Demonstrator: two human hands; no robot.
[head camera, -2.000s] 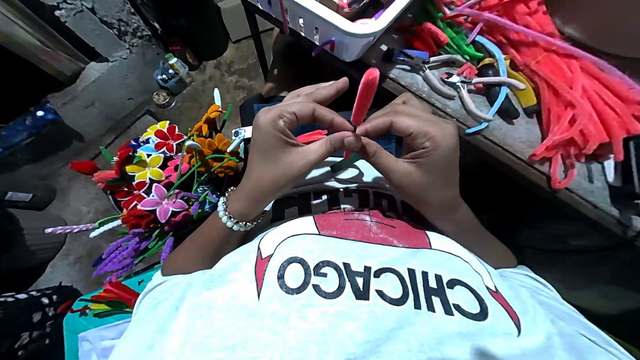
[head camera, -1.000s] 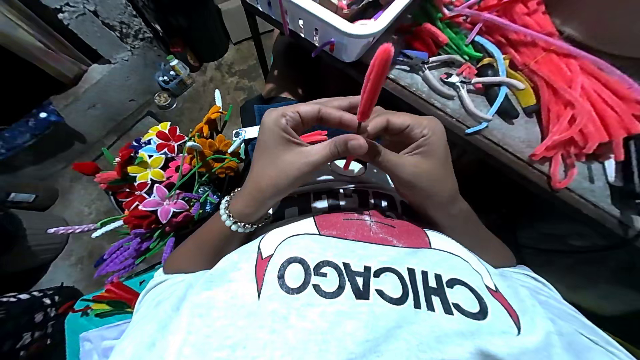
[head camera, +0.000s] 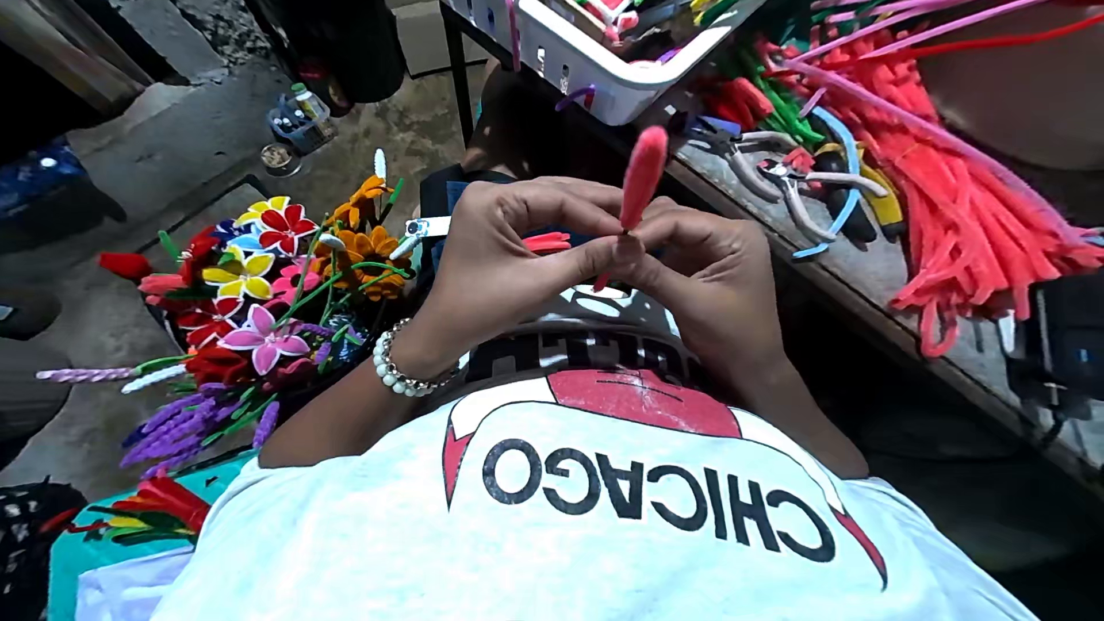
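Note:
Between the fingertips of both hands stands a folded coral-pink pipe-cleaner piece (head camera: 644, 177), its fuzzy loop upright and a short end showing below the thumbs. My left hand (head camera: 539, 250) pinches its base from the left, with a beaded bracelet (head camera: 398, 366) on that wrist. My right hand (head camera: 703, 267) pinches the same base from the right, its thumb touching the left thumb. More coral pieces (head camera: 548, 242) show behind the left hand's fingers; whether that hand holds them is hidden.
On the worktable (head camera: 871, 276) at right lie pliers (head camera: 789, 177) and a coral pipe-cleaner bundle (head camera: 966, 198). A white plastic basket (head camera: 604, 82) stands at the table's corner. Pipe-cleaner flowers (head camera: 259, 293) fill the left side, above a teal surface (head camera: 65, 561) with red pieces.
The coral loop leaned further right and stood higher a second ago; it is now lower and more upright. Both hands remain together at its base, with the fingers slightly shifted.

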